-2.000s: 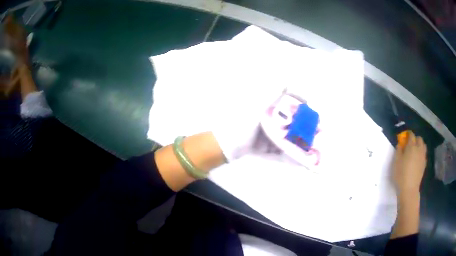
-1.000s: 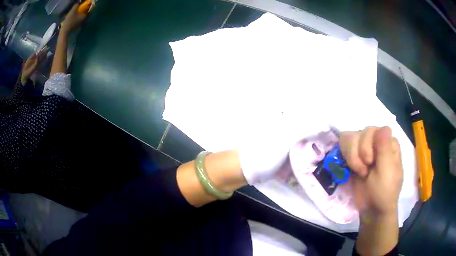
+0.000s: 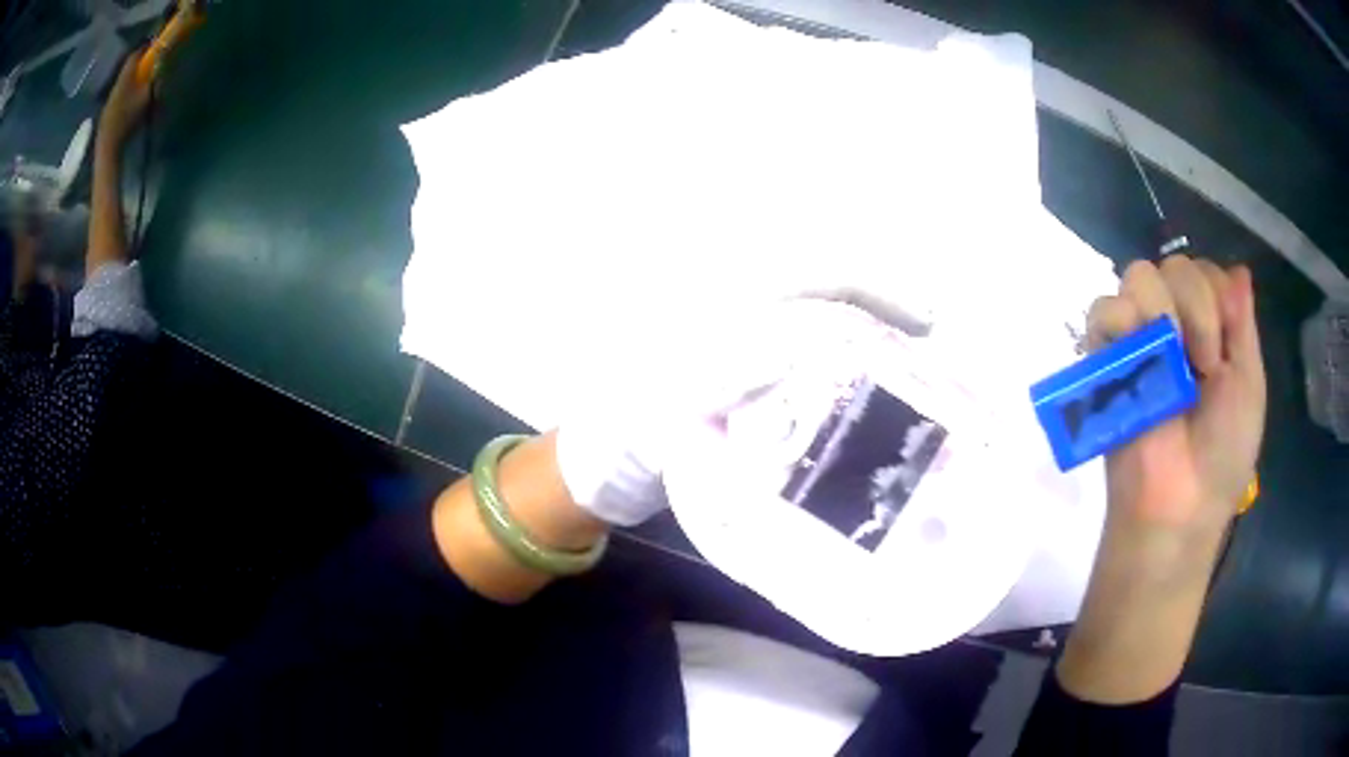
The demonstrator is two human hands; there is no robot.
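My right hand (image 3: 1184,399) holds the bright blue battery pack (image 3: 1113,396) in its fingers, right of the housing and raised above the cloth. The white plastic housing (image 3: 991,547) is washed out, with a square dark opening (image 3: 866,466) facing up. My left hand (image 3: 651,444), in a white glove that blends with the housing and cloth, is at the housing's left side and holds it; its fingers are hard to make out. The large white cloth (image 3: 710,178) lies beneath.
The electric screwdriver (image 3: 1173,240) lies behind my right hand, its bit pointing up-left and its body mostly hidden. A clear box (image 3: 1327,370) is at the right edge. A neighbour's arm (image 3: 111,192) holds an orange tool at the upper left. A pale rail (image 3: 1243,192) runs behind.
My right hand has lifted away from the housing with the blue battery pack and moved up and right. The housing is now turned with its dark square opening uncovered.
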